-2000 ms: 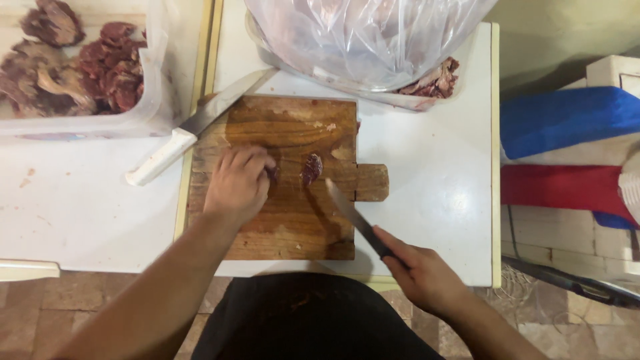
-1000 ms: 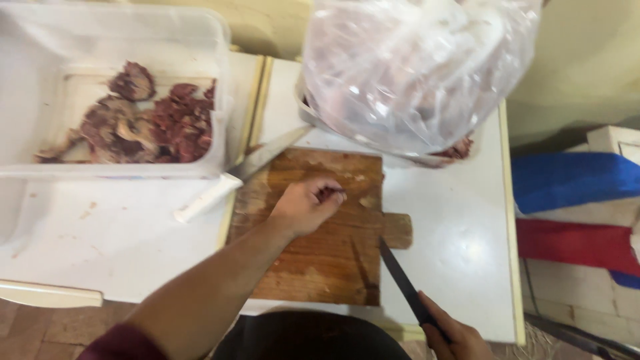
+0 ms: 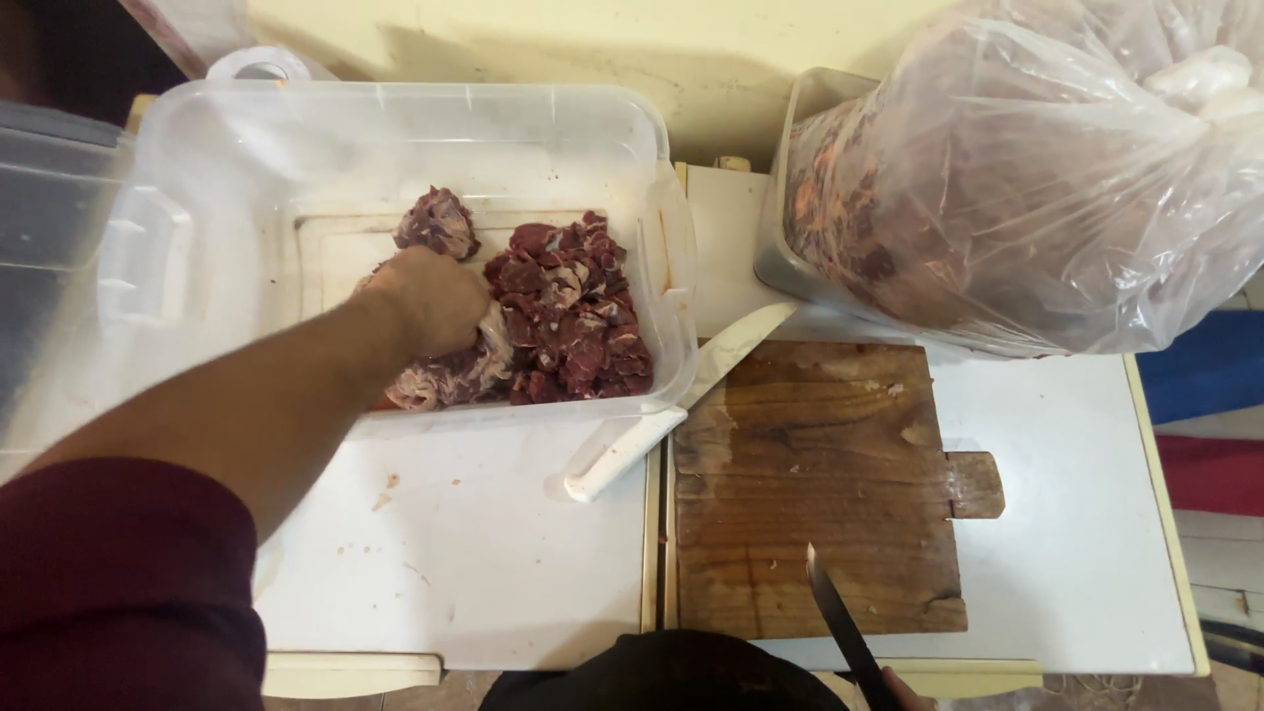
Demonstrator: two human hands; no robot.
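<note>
My left hand [image 3: 430, 301] reaches into a clear plastic tub [image 3: 395, 109], touching pale, fatty meat trimmings [image 3: 449, 380]; its fingers are hidden beneath it, so its grip cannot be told. Dark red cut meat [image 3: 573, 316] lies in a pile just right of it, and another clump of meat [image 3: 434, 225] sits behind it. At the bottom edge, my right hand [image 3: 904, 691], mostly out of view, holds a dark-handled knife [image 3: 839, 612], its tip over the wooden cutting board [image 3: 820, 474]. A white-handled knife [image 3: 627, 454] rests with its blade at the board's upper left corner.
A large clear plastic bag of meat [image 3: 1027, 178] sits in a metal tray [image 3: 775, 237] behind the board. The white tabletop [image 3: 494, 553] has small scraps on it. Blue cloth [image 3: 1210, 365] and red cloth [image 3: 1215, 474] are at the right.
My left hand has moved from over the cutting board into the tub at the left. The small dark meat piece seen on the board two seconds ago no longer shows there. The view has shifted left.
</note>
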